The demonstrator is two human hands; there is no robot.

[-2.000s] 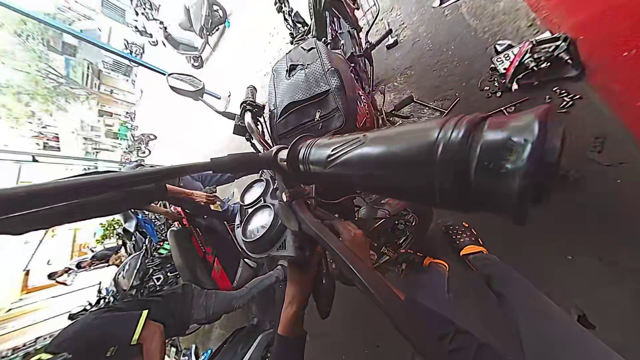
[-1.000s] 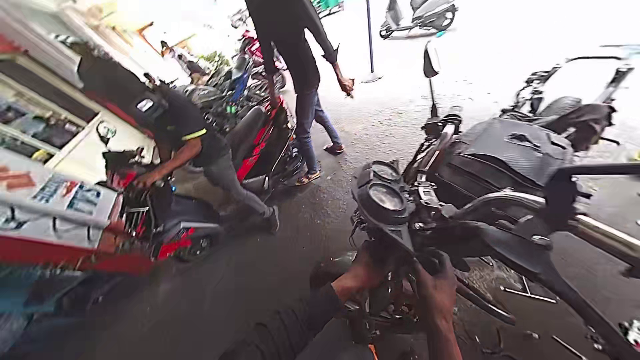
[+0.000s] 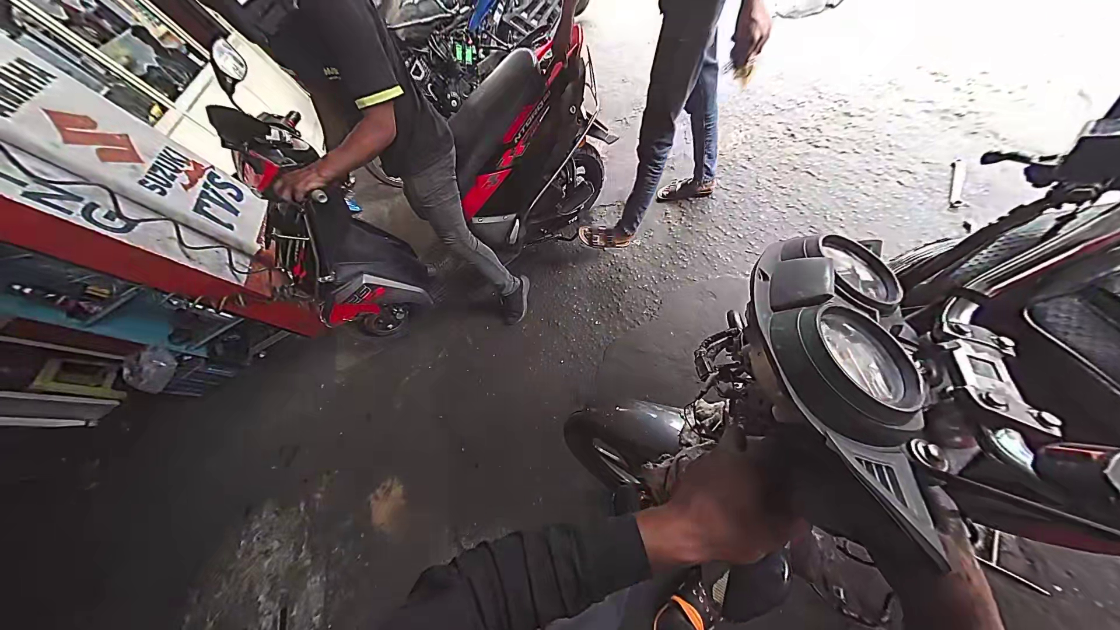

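Note:
The motorcycle's instrument cluster (image 3: 862, 354), with two round gauges in a black housing, stands at right of centre. My left hand (image 3: 722, 507), in a dark sleeve, is at the front underside of the cluster; its fingers are blurred and partly hidden. Behind the housing's lower edge is my right hand (image 3: 949, 560), mostly covered by the panel. What either hand grips does not show. Loose wires and connectors (image 3: 722, 354) hang at the cluster's front, above the front mudguard (image 3: 643, 429). The handlebar clamp (image 3: 997, 381) sits right of the gauges.
A person (image 3: 376, 96) in a dark shirt holds the handlebar of a red and black scooter (image 3: 503, 131). Another person (image 3: 669, 114) stands beside its rear. At left is a red and white counter (image 3: 157, 175) with shelves below. A wrench (image 3: 957, 184) lies on the ground.
The view has swung and come closer to the gauges. My right hand, plainly visible below the cluster a second ago, is now mostly behind its housing. My left hand remains near the front underside.

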